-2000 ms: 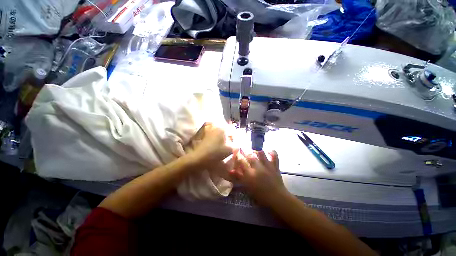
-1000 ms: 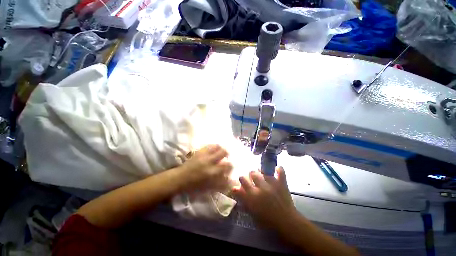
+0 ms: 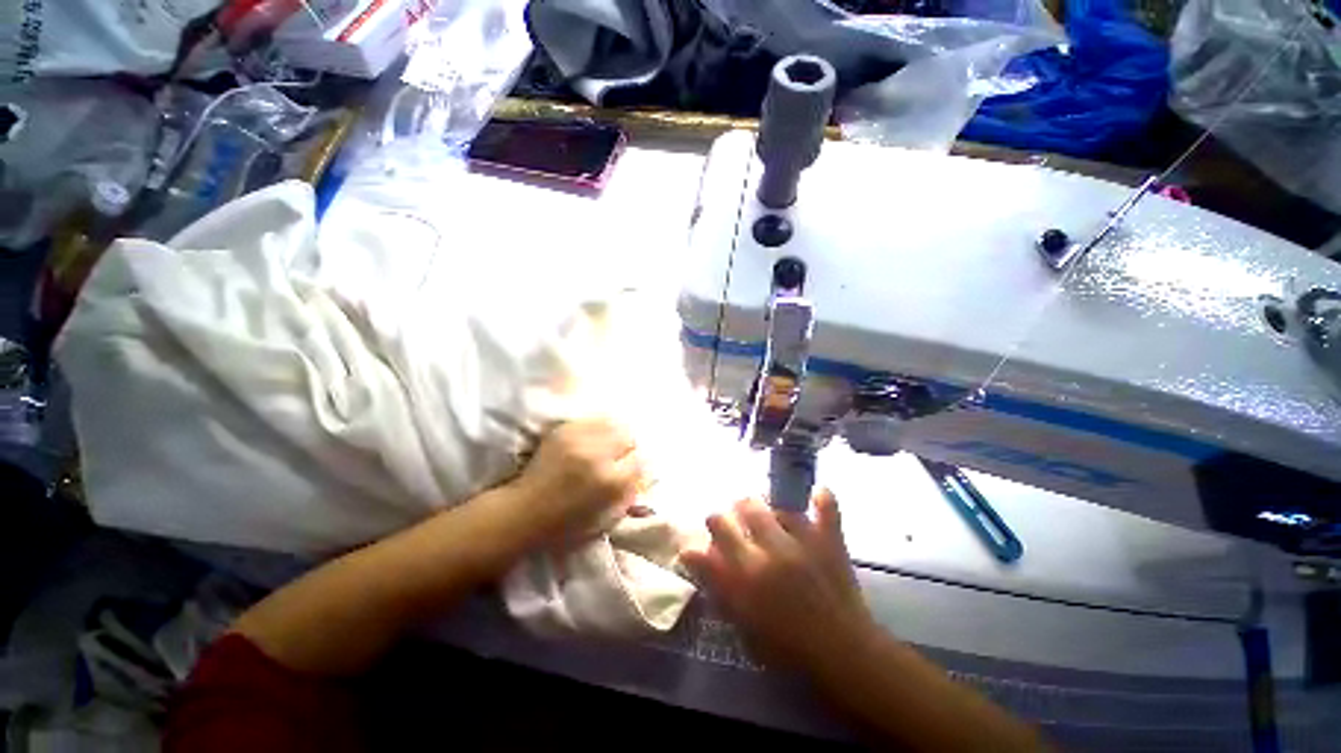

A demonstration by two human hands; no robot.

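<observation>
A cream garment (image 3: pixel 294 383) lies heaped on the white table left of the needle of the sewing machine (image 3: pixel 941 294). My left hand (image 3: pixel 585 478) is closed on the cloth, left of the needle. My right hand (image 3: pixel 780 566) lies just in front of the needle area, its fingertips by the dark part below the machine head. Whether those fingers pinch any cloth cannot be told. Bright light washes out the presser foot and the cloth there.
Teal thread snips (image 3: pixel 974 508) lie right of my right hand. A smartphone (image 3: pixel 547 152) lies behind the garment. Plastic bags, dark cloth (image 3: pixel 633 52) and a blue bag (image 3: pixel 1081 74) fill the back. The ruler-marked table edge (image 3: pixel 941 669) runs along the front.
Since one second ago, my left hand has moved slightly left, away from the needle, and its fingers are more curled. My right hand has hardly moved. The view shifted earlier.
</observation>
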